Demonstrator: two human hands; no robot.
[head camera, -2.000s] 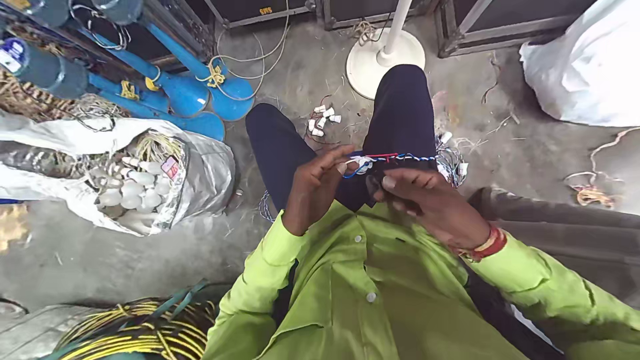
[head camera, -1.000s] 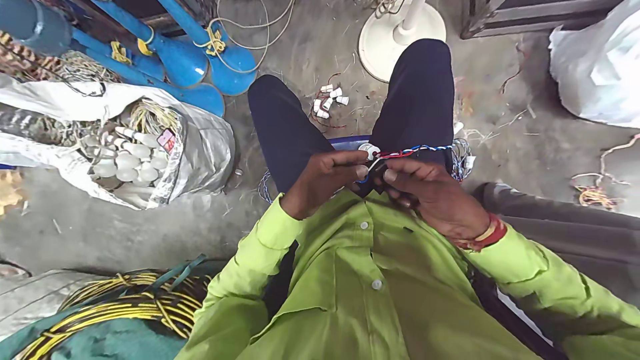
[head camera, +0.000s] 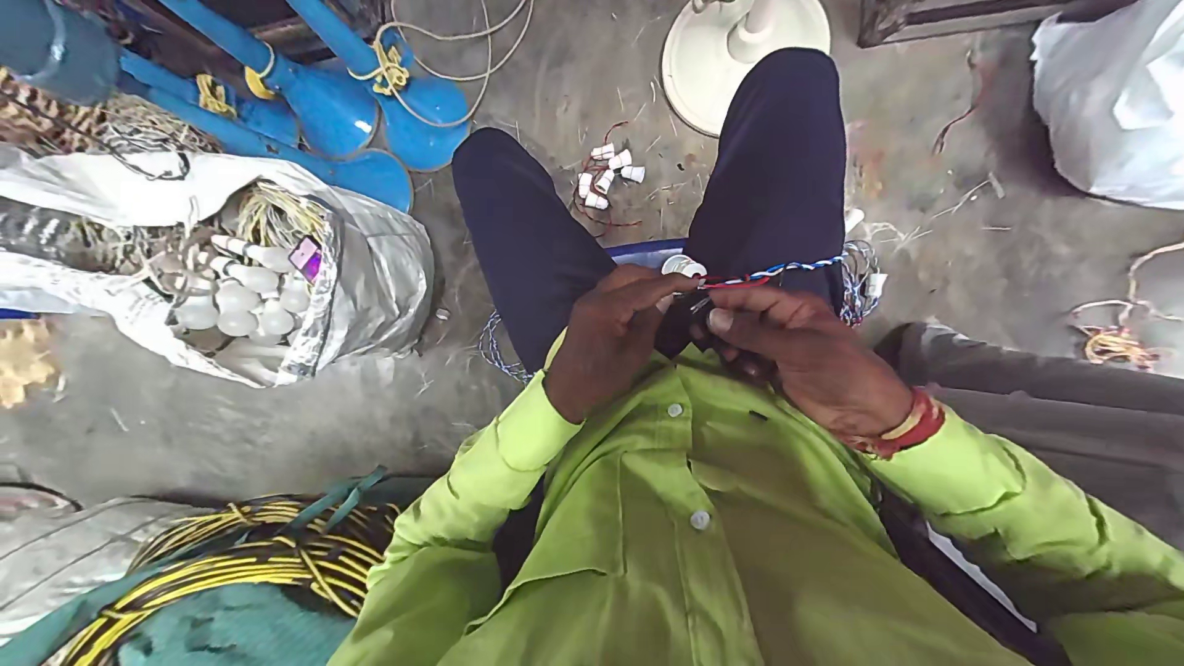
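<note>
Both hands meet above my lap. My left hand (head camera: 615, 333) pinches the end of a twisted red, blue and white electrical wire (head camera: 795, 267) beside a white bulb holder (head camera: 684, 266). My right hand (head camera: 805, 351), with a red thread band at its wrist, grips the same wire close to the left fingertips. Something dark lies between the fingers; what it is cannot be told. From the right fingers the wire runs over my thigh to a tangled coil (head camera: 862, 282) beside it. Several white bulb holders (head camera: 603, 176) with short red wires lie on the floor between my knees.
At left stands a white sack (head camera: 379, 268) holding light bulbs (head camera: 239, 301), with blue metal stands (head camera: 347, 116) behind it. Yellow and black cable (head camera: 231, 564) lies at lower left. A round white base (head camera: 694, 65) is beyond my knee, and a white bag (head camera: 1115, 111) at upper right.
My hands were farther apart two seconds ago, with the wire stretched between them; they have come together at the bulb holder. The view has shifted somewhat.
</note>
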